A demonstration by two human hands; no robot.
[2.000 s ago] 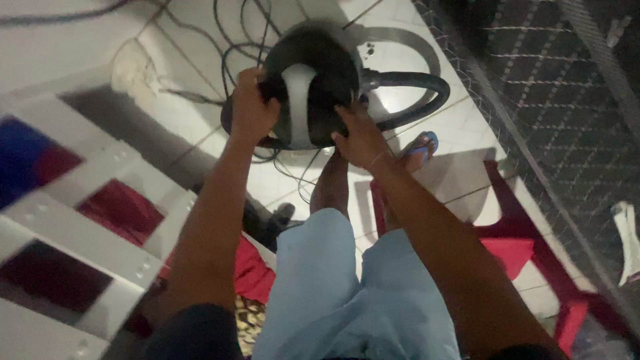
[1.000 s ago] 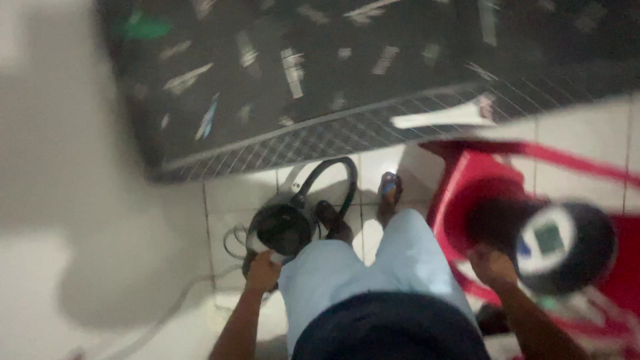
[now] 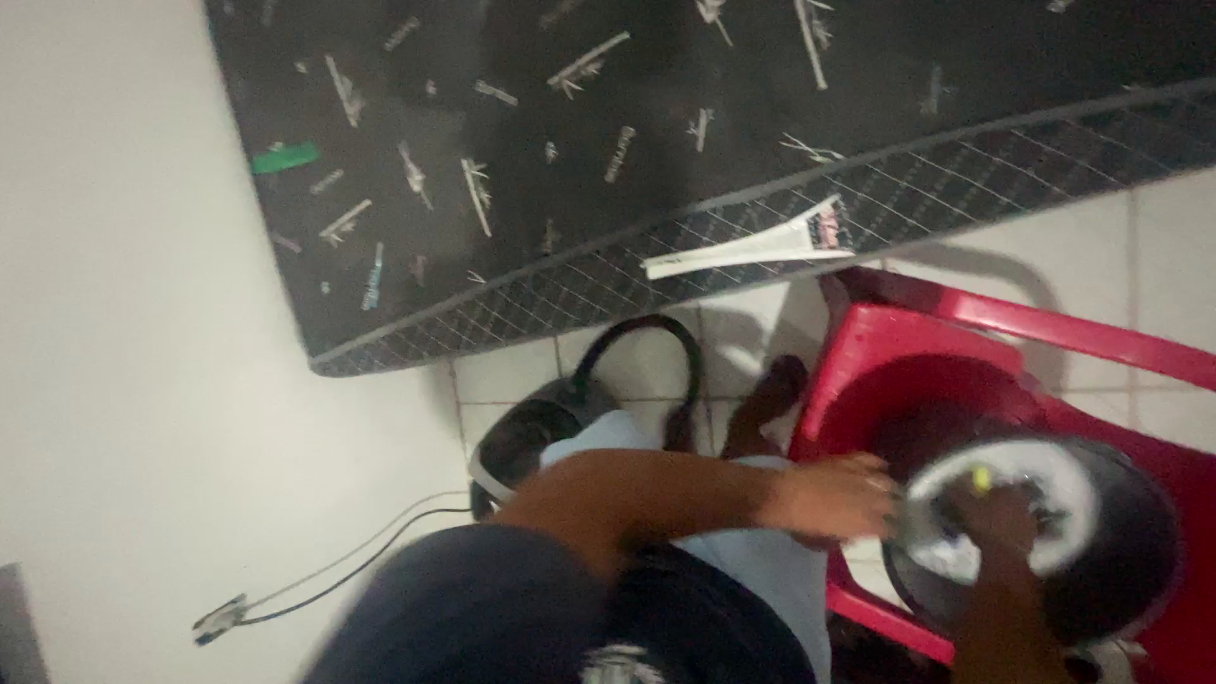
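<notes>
A dark round appliance or container with a white ring on top rests on a red plastic chair. My right hand reaches down onto its ringed top, near a small yellow spot; blur hides whether the fingers grip anything. Stretched across my lap, my left hand is at the near rim of the white ring, its grip unclear. A dark canister vacuum cleaner with a curved black hose stands on the floor beside my legs.
A dark mattress with printed marks and a quilted side lies ahead, a white fan-shaped piece against its edge. Thin cables run left along the white wall to a plug or socket.
My left hand has left the vacuum cleaner and moved right to the container on the chair. My right hand, beside the chair a second ago, is now over the container's top. The view has swung.
</notes>
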